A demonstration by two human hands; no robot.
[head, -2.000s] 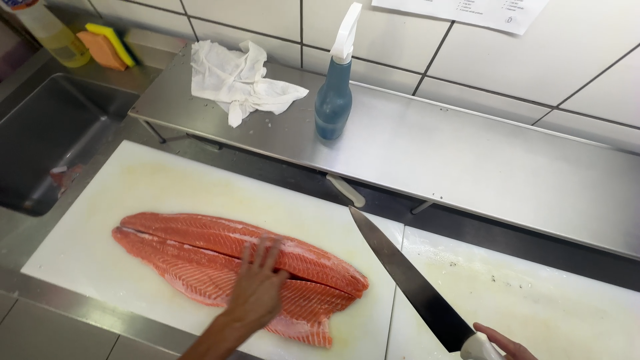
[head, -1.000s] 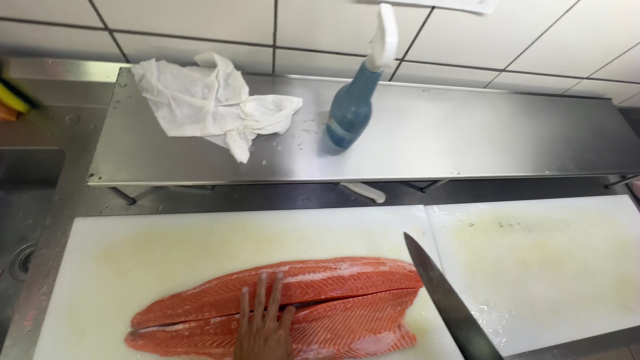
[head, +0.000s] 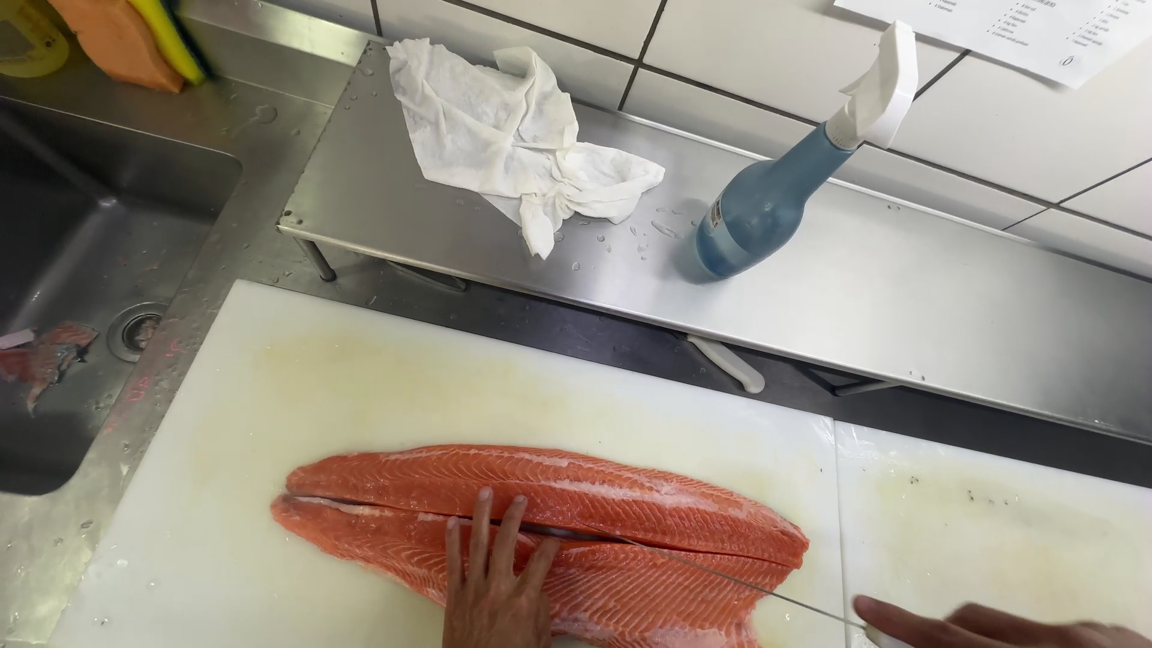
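Observation:
An orange salmon fillet (head: 558,540), split by a long cut along its length, lies on a white cutting board (head: 378,360). My left hand (head: 499,576) rests on the fillet with its fingers spread, their tips near the cut. At the lower right edge, my right hand (head: 963,623) is closed on the handle of a long kitchen knife (head: 765,589). The blade is seen nearly edge-on over the lower half of the fillet, and its tip is at the cut. The handle is mostly hidden.
A metal shelf (head: 945,279) behind the board carries a blue spray bottle (head: 760,211) and a crumpled white cloth (head: 504,135). A white handle (head: 727,364) sticks out below it. At left is a sink (head: 99,207) with fish scraps (head: 54,360). Another white board (head: 999,531) adjoins at right.
The knife, held to the right of the fillet with its broad side showing, has moved left to the cut and turned edge-on. My left hand stays on the fillet. The view has shifted.

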